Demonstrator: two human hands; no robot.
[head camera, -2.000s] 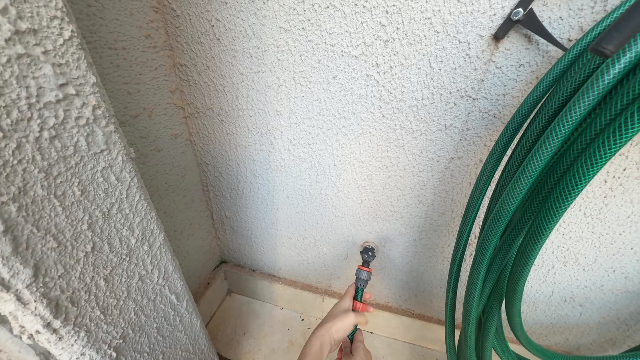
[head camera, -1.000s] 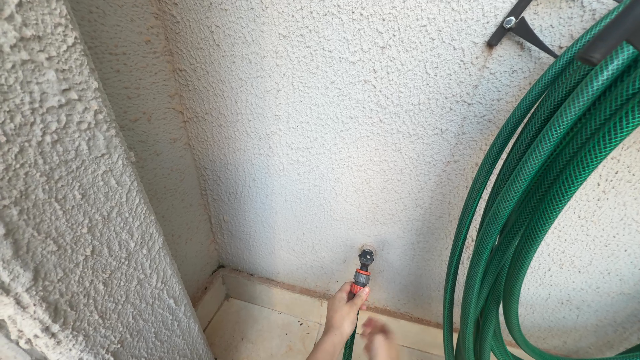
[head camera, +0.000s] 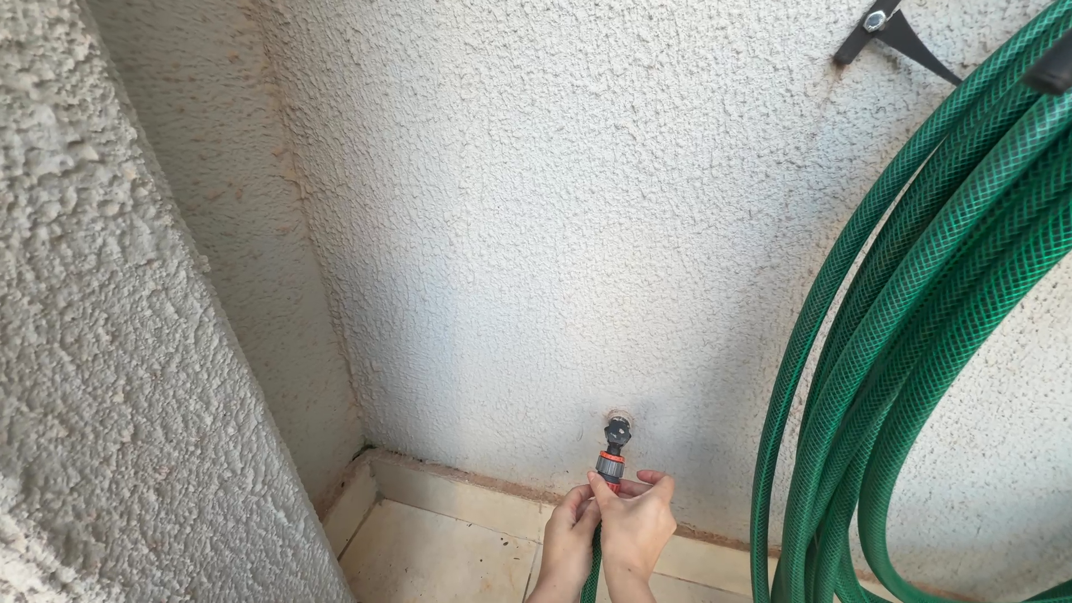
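Low on the wall a dark outdoor tap (head camera: 618, 430) points downward, with a grey and orange hose connector (head camera: 610, 466) joined beneath it. Fingers of my left hand (head camera: 567, 540) close round the connector's lower end and the top of the green garden hose (head camera: 595, 561). My right hand (head camera: 635, 528) pinches the red lower part of the same connector from the right, its thumb and fingers about it. The hose runs down between both wrists and out of the bottom of the view. My fingers partly hide the joint of hose and connector.
A thick coil of green hose (head camera: 904, 335) hangs at the right from a black metal wall bracket (head camera: 875, 21). Rough white stucco wall (head camera: 502, 251) stands behind, and a stucco pillar (head camera: 142, 335) juts close at the left. Beige floor tiles (head camera: 444, 553) and a tiled skirting lie below.
One second ago my right hand was blurred and off the connector, below and to the right; now it is on the connector beside my left hand.
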